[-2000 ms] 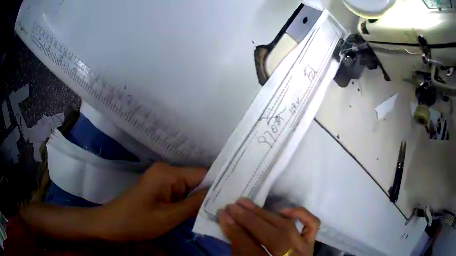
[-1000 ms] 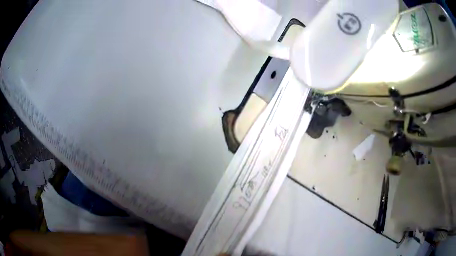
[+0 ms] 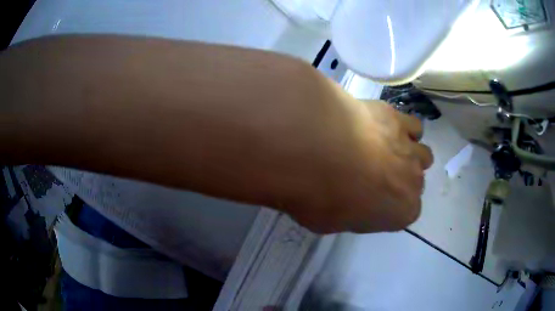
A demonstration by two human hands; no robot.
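Note:
The stiff whitish template [image 3: 281, 235] with ruled lines and handwriting lies on a white fabric strip [image 3: 309, 262]. Both run diagonally from the bottom edge to the presser foot area [image 3: 409, 102]. My left hand [image 3: 380, 161] lies across them, just in front of the foot, with fingers curled. My forearm and hand hide the middle of the template, and what is under the fingers is hidden. Of my right hand, only a blurred fingertip [image 3: 271, 308] shows at the bottom edge, on the template's near end.
The white lamp head [image 3: 395, 39] hangs over the foot, beside the cream machine head [image 3: 523, 61]. Black snips [image 3: 482, 237] and a white scrap [image 3: 459, 160] lie on the bed at right. White cloth [image 3: 122, 264] lies over my blue-clad lap. White cloth also shows at the top [image 3: 304, 9].
My left hand has moved from the strip's near end up to the presser foot area, its forearm now crossing the view. My right hand has dropped almost out of view. The camera view has shifted.

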